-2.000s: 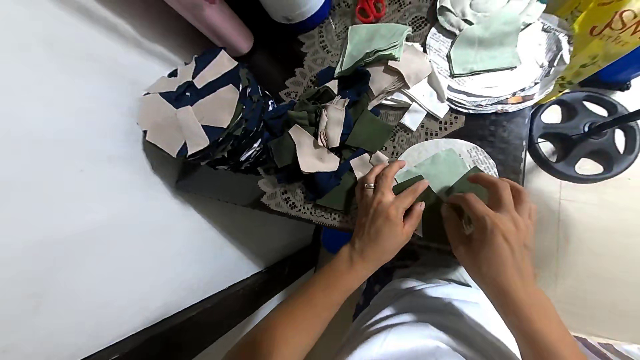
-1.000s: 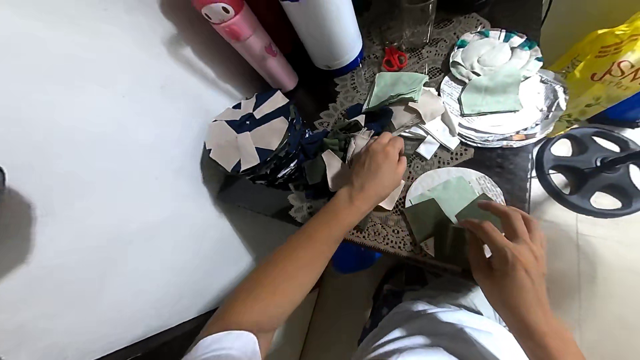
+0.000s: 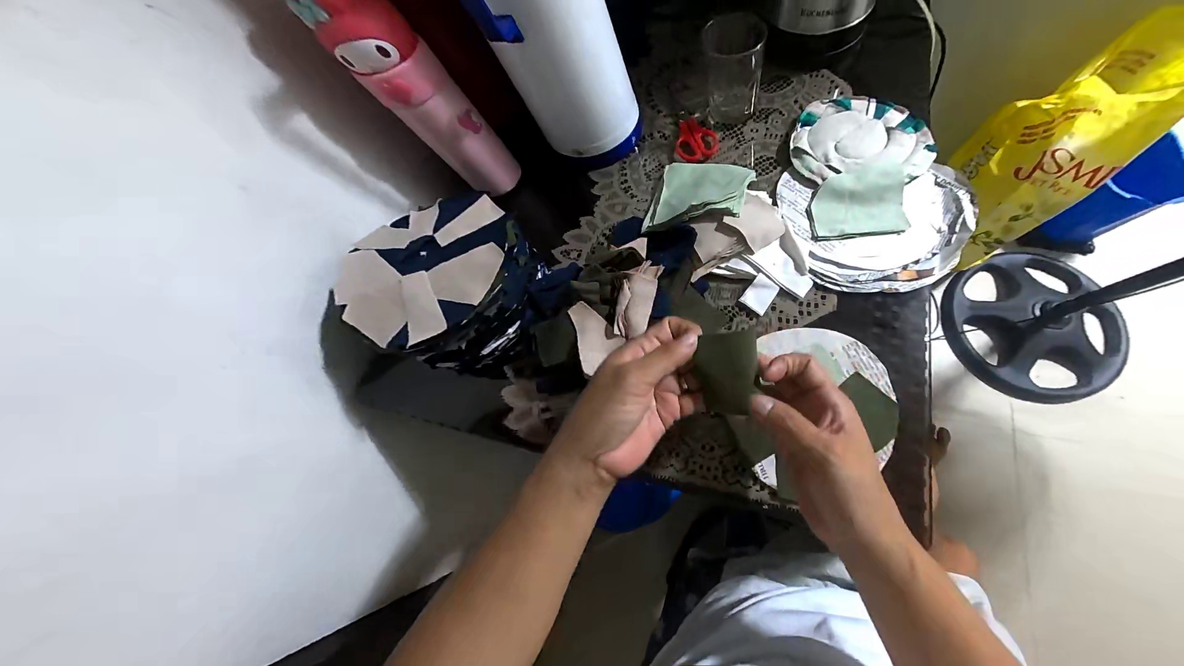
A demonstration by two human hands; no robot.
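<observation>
My left hand (image 3: 638,393) pinches the left side of a dark green fabric piece (image 3: 726,370), and my right hand (image 3: 814,421) grips its right side. Below them lies a round paper disc (image 3: 823,344) bearing print, with dark green pieces (image 3: 871,409) on it, partly hidden by my right hand. Left of my hands is a heap of beige (image 3: 592,338), navy and green scraps. Light green fabric pieces (image 3: 698,192) lie folded or stacked behind the heap. At the left stands a round stack topped with beige and navy pieces (image 3: 421,301).
Red-handled scissors (image 3: 696,141) and a clear glass (image 3: 733,69) stand or lie at the back on a lace cloth (image 3: 610,185). Paper discs (image 3: 943,222) carry a round padded fabric piece (image 3: 860,139). A yellow bag (image 3: 1064,139) and a black wheel-shaped base (image 3: 1034,328) are at the right.
My left hand has moved from the scrap heap toward my right hand. Both hands now hold a dark green piece raised above the disc.
</observation>
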